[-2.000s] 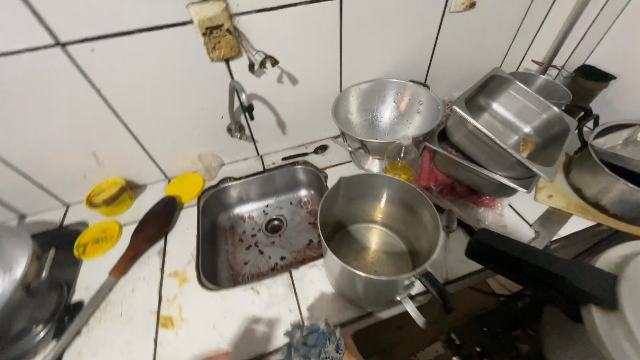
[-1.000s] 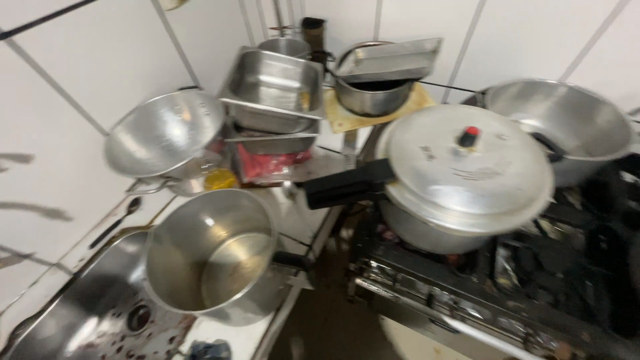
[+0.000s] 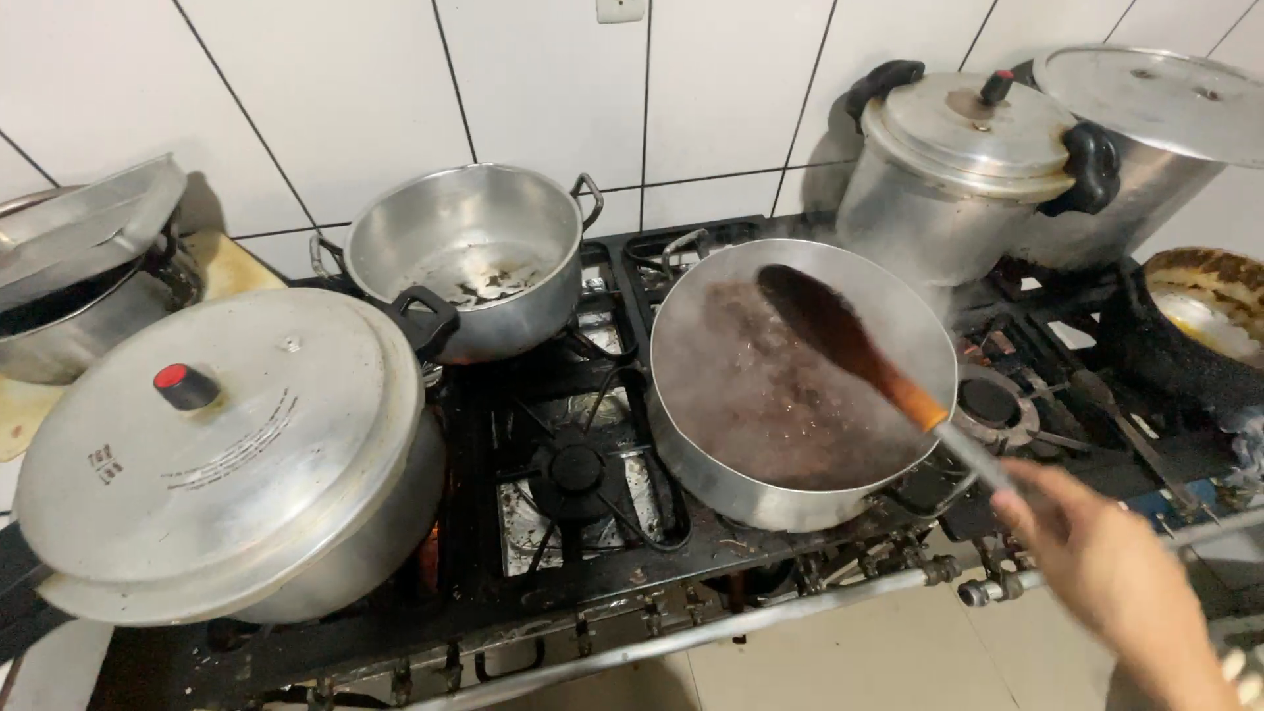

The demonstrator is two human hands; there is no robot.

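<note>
My right hand (image 3: 1096, 553) grips the metal handle of a large wooden spoon (image 3: 839, 331) at the lower right. The dark spoon bowl is over a wide aluminum pot (image 3: 790, 509), above steaming brownish-red liquid (image 3: 780, 425) with lumps in it. Whether the spoon touches the liquid I cannot tell. The pot stands on a black gas stove (image 3: 632, 583). My left hand is out of view.
A lidded pressure cooker (image 3: 227, 444) stands at the left, its handle reaching the left edge. Behind it is an open aluminum pot (image 3: 464, 237). Another pressure cooker (image 3: 948, 188), a tall lidded pot (image 3: 1136, 188) and a dark pan (image 3: 1205, 316) are at the right. A metal rail (image 3: 691, 637) runs along the front.
The view has swung right from the sink to the stove. The wooden spoon, on the counter left of the sink two seconds ago, is now in my right hand over the steaming pot.
</note>
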